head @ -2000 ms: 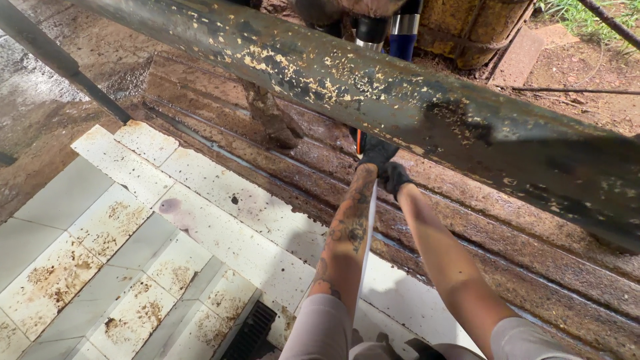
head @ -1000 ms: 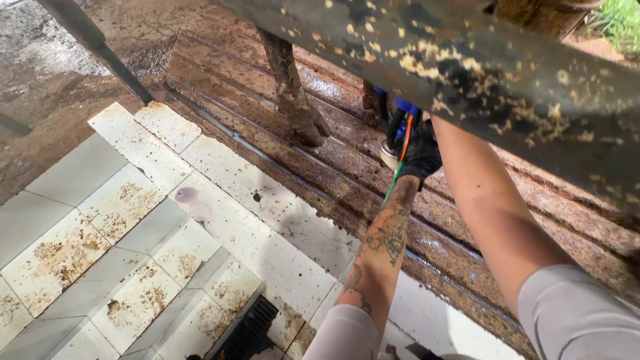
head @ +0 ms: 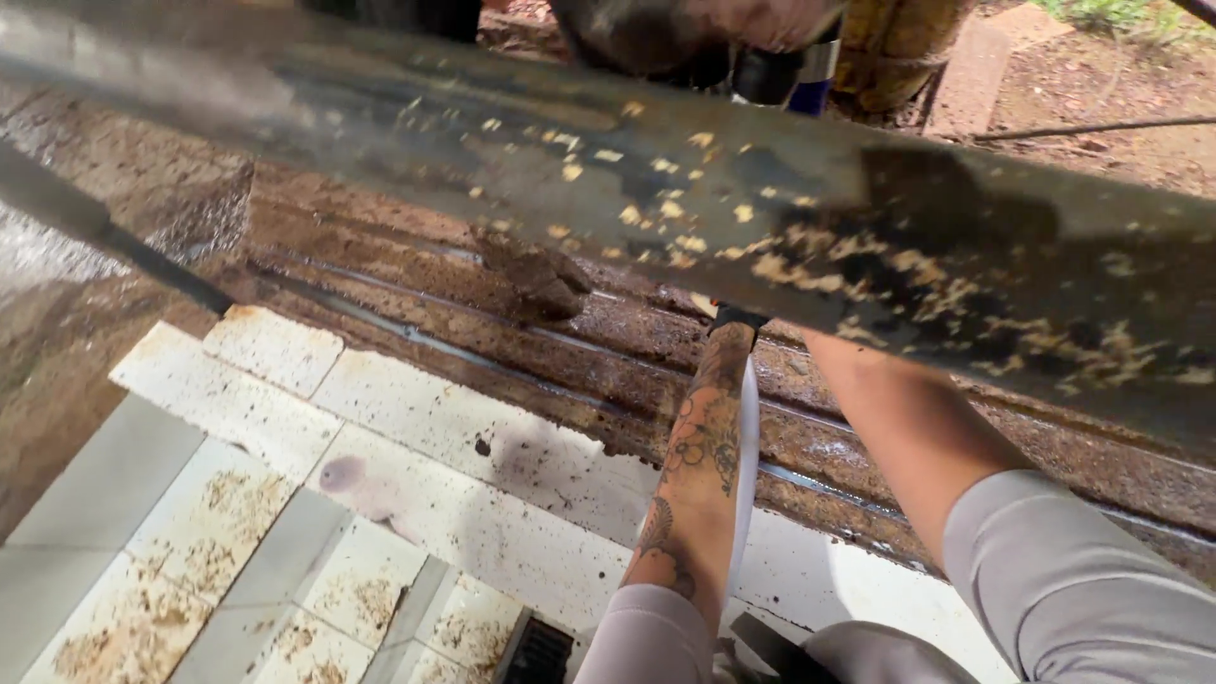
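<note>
My left hand (head: 739, 315), in a dark glove, is below the thick metal rail, mostly hidden by it; what it touches cannot be seen. My tattooed left forearm reaches up to it, with a white hose (head: 748, 475) alongside. My right forearm passes behind the rail, which hides my right hand. Above the rail, a black-topped teat cup (head: 765, 76) and another with a metal band and a blue lower part (head: 817, 81) stand below a pinkish-and-dark udder (head: 779, 21). A muddy cow's hoof (head: 551, 290) rests on the grooved floor left of my left hand.
The speckled metal rail (head: 589, 180) crosses the view above my forearms. White tiles (head: 446, 475), spattered with dirt, edge the muddy grooved floor (head: 608, 351). A dark grate (head: 537, 651) is set low among the tiles. A slanting metal post (head: 161, 261) stands at left.
Both gloved hands showed below the rail two seconds ago. One second ago my left hand was beside blue-and-black parts with orange and green tubes below the rail; those parts are no longer visible there.
</note>
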